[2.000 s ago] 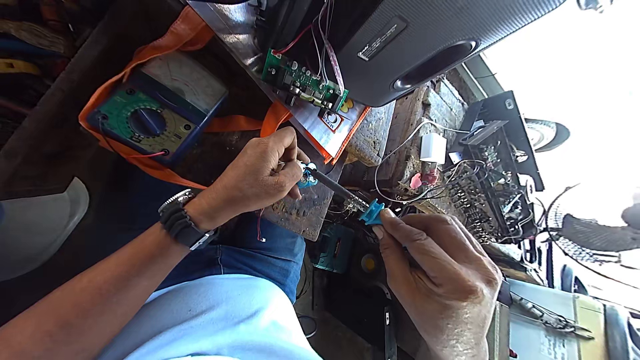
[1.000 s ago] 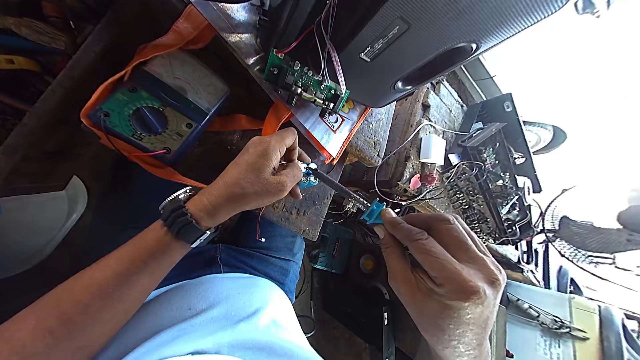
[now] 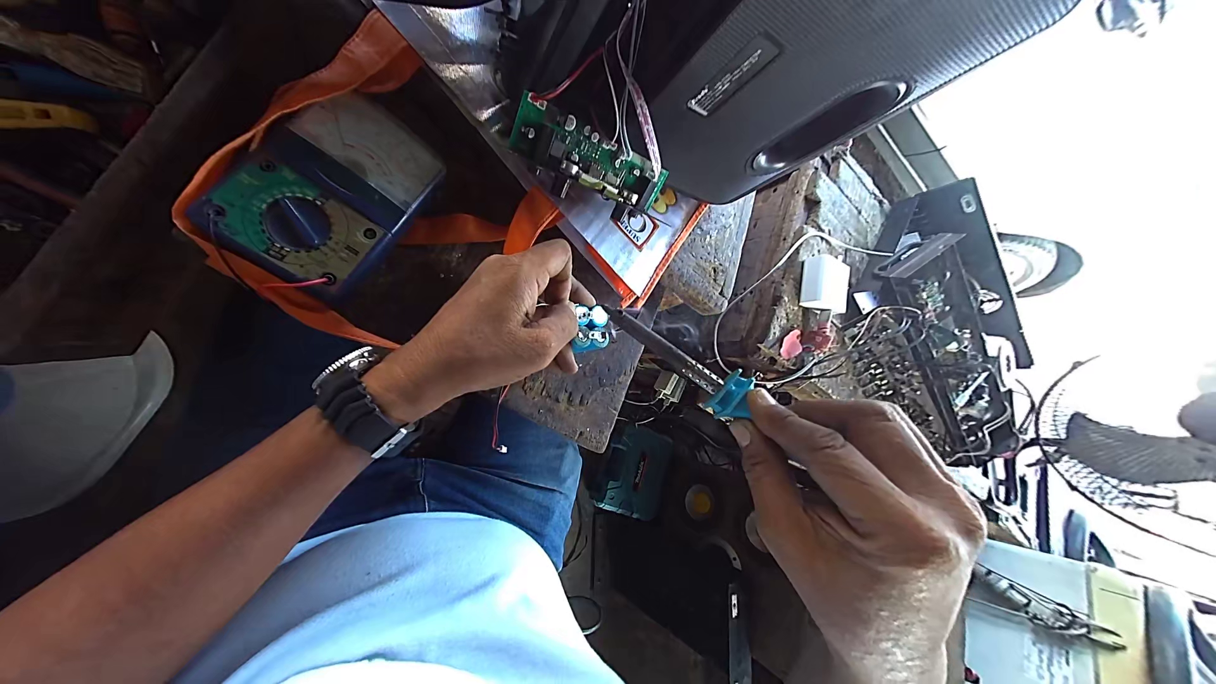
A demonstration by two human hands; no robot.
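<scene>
My left hand (image 3: 503, 328), with a black-strapped watch at the wrist, pinches a small pack of blue cylindrical cells (image 3: 591, 328) above the corner of a worn wooden board (image 3: 584, 404). A thin lead with a small white connector (image 3: 500, 447) hangs below that hand. My right hand (image 3: 860, 503) grips a soldering iron (image 3: 674, 354) by its blue collar. The iron's tip reaches the metal ends of the cells; whether it touches them cannot be told. Faint smoke shows near the tip.
An analog multimeter (image 3: 299, 223) with an orange strap (image 3: 456, 228) lies at the left. Beyond my hands, a green circuit board (image 3: 584, 152) hangs by wires beside a black speaker cabinet (image 3: 760, 104). Opened electronics (image 3: 950, 351) stand at the right, with a white cable (image 3: 736, 304) running nearby.
</scene>
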